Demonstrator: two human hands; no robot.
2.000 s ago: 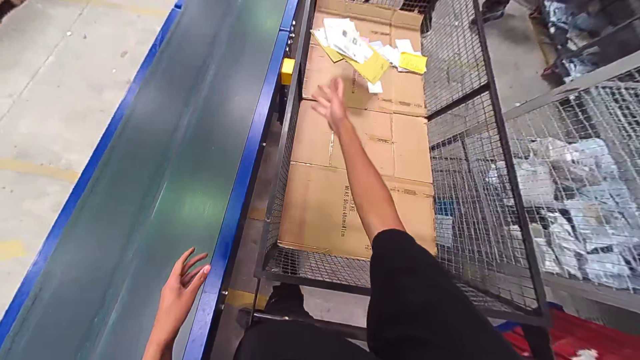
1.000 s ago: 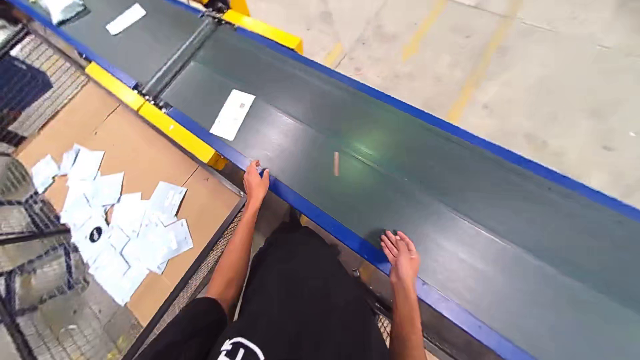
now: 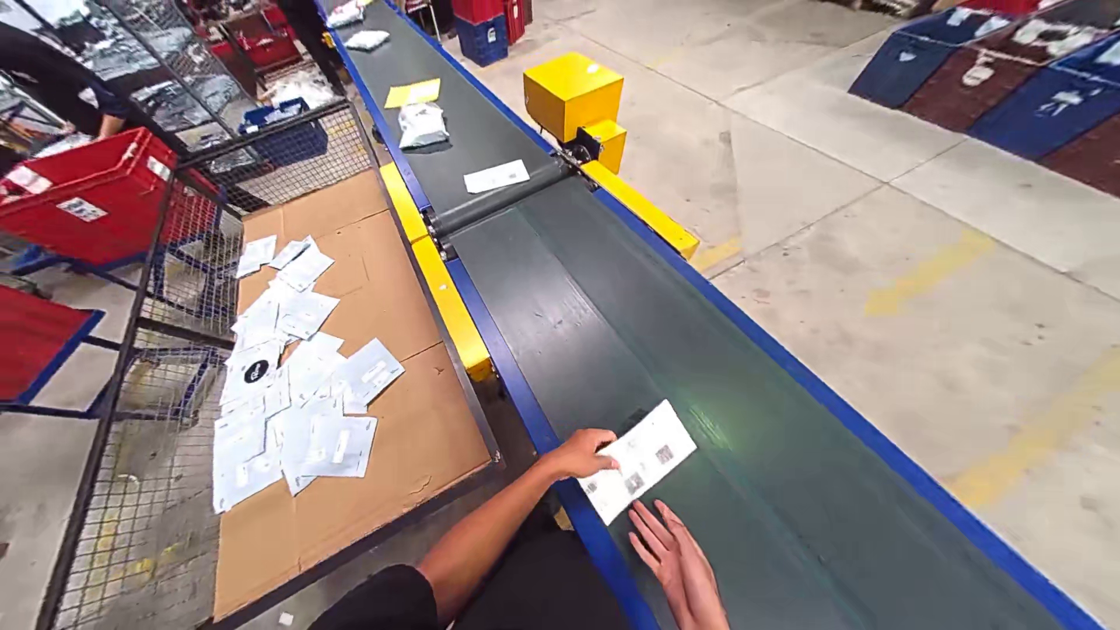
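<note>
A white envelope (image 3: 646, 457) with printed labels is tilted over the near side of the dark green conveyor belt (image 3: 604, 350). My left hand (image 3: 582, 455) grips its left end, thumb on top and fingers beneath. Just below its lower edge, my right hand (image 3: 672, 553) is spread, palm toward the envelope, holding nothing. Farther up the belt lie another white envelope (image 3: 496, 177), a white plastic parcel (image 3: 423, 125) and a yellow envelope (image 3: 413, 93).
Left of the belt stands a wire mesh cage (image 3: 149, 420), its cardboard (image 3: 385, 262) bearing many white envelopes (image 3: 306, 367). Yellow guards (image 3: 446, 306) line the belt. A red bin (image 3: 96, 197) and a person in dark clothing (image 3: 52, 79) are at upper left. A yellow box (image 3: 573, 94) stands beyond the belt.
My left hand, empty one second ago, now holds a white envelope. My right hand stays empty. The view has swung along the belt toward its far end.
</note>
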